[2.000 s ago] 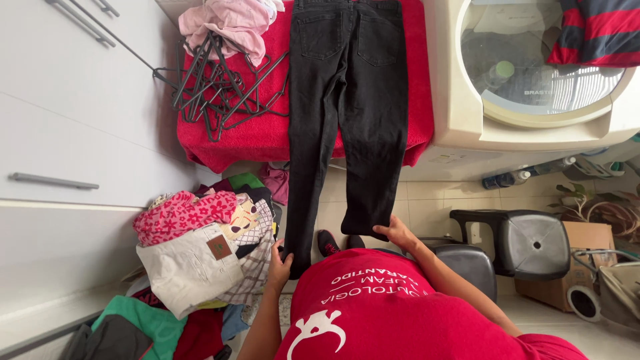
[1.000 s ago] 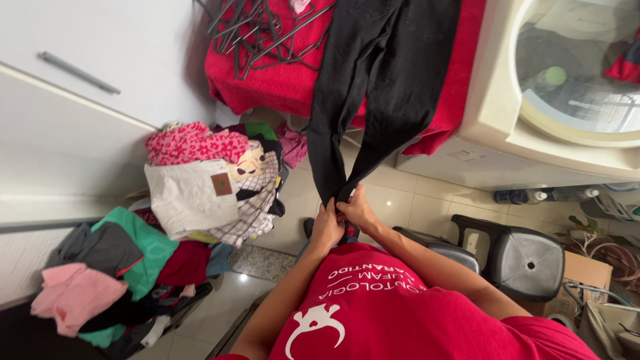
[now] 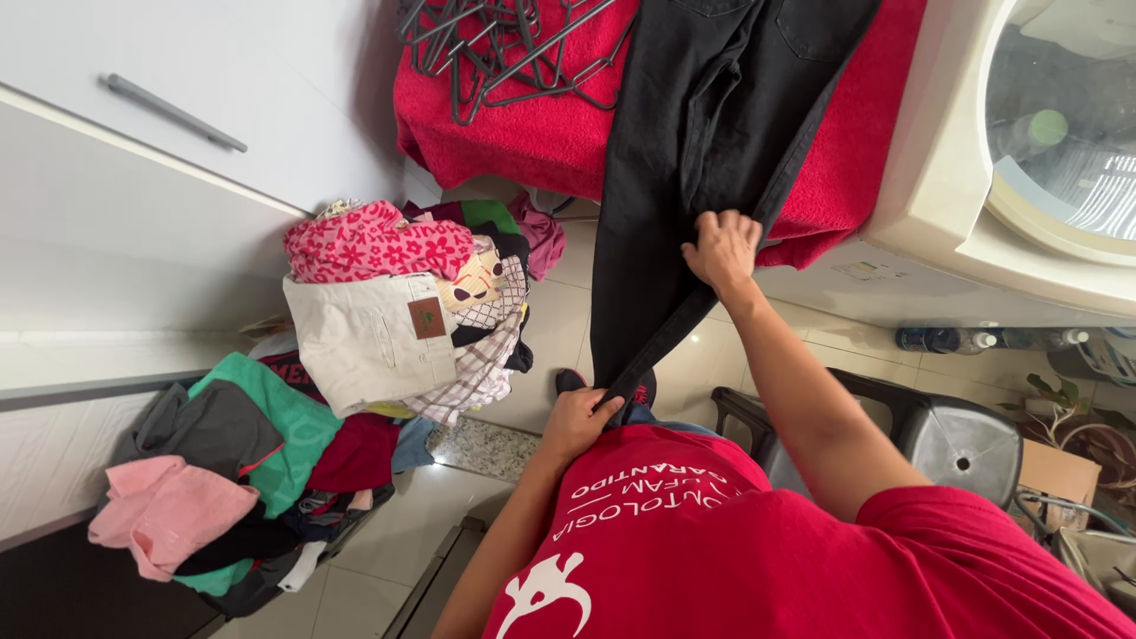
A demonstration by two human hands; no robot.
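Observation:
Black denim trousers (image 3: 657, 186) lie over a red towel (image 3: 524, 146), their legs hanging off its near edge towards my body. My left hand (image 3: 581, 417) is closed around the leg ends, just in front of my red shirt. Farther up, my right hand (image 3: 726, 247) rests on one leg near the towel's edge, fingers curled against the cloth; whether it pinches the fabric cannot be told. Tangled black hangers (image 3: 506, 53) lie on the towel to the left of the trousers.
Left of me is a pile of folded clothes with beige trousers (image 3: 355, 342) on it, and a lower pile with a pink cloth (image 3: 173, 510). White drawers (image 3: 204, 53) stand far left. At right are a washing machine (image 3: 941, 177), a black stool (image 3: 963, 444) and bottles (image 3: 941, 340).
The trouser legs were apart, one at each hand; now they are together. My right hand has moved from the leg ends up along the trousers, while my left hand stays at the ends.

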